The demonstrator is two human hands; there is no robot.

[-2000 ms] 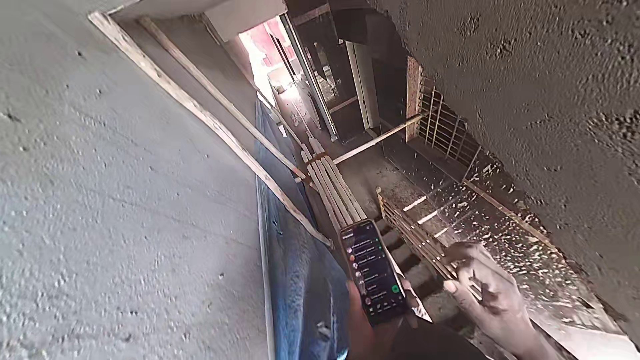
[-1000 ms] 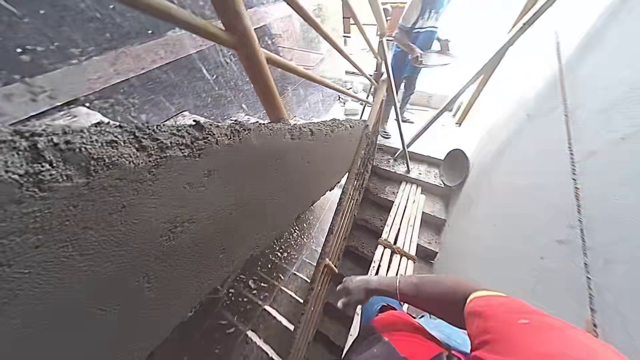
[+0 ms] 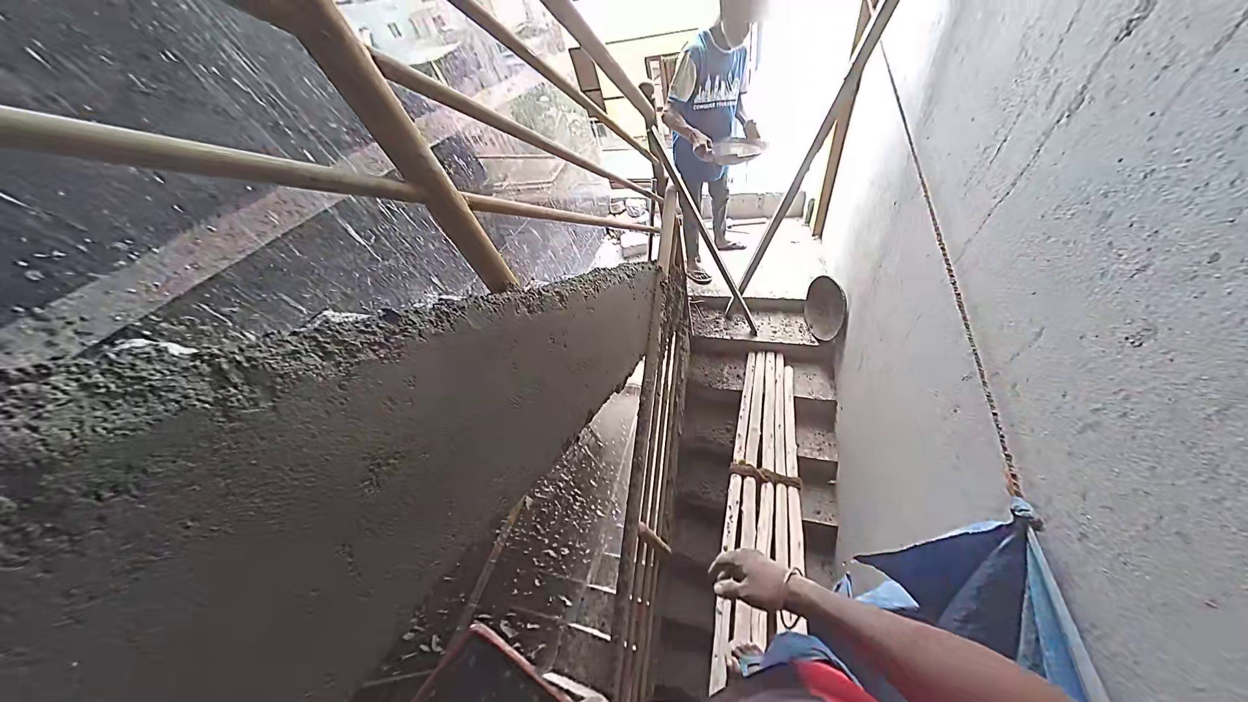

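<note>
My right hand [image 3: 749, 577], with a thin bracelet at the wrist, reaches in from the lower right with loosely curled fingers and holds nothing visible. It hangs over several pale wooden poles [image 3: 765, 419], which lie lengthwise down concrete stairs and are bound by a rope [image 3: 766, 475]. Whether the hand touches them I cannot tell. My left hand is out of view. At the bottom edge is part of a dark flat object with a reddish rim [image 3: 485, 668]; what it is stays unclear. Part of a foot and red and blue clothing show below my hand.
A person [image 3: 710, 107] holding a shallow pan [image 3: 733, 150] stands on the landing. Crossed poles [image 3: 809, 146] and a round metal pan [image 3: 826, 308] are by the top steps. A rough plastered wall [image 3: 468, 390] and bamboo rails flank the left; blue sheeting [image 3: 985, 585] hangs right.
The view has swung widely. Two seconds ago a lit phone was in my left hand; neither shows plainly now. The blue sheeting at the right has come into view since the last frame.
</note>
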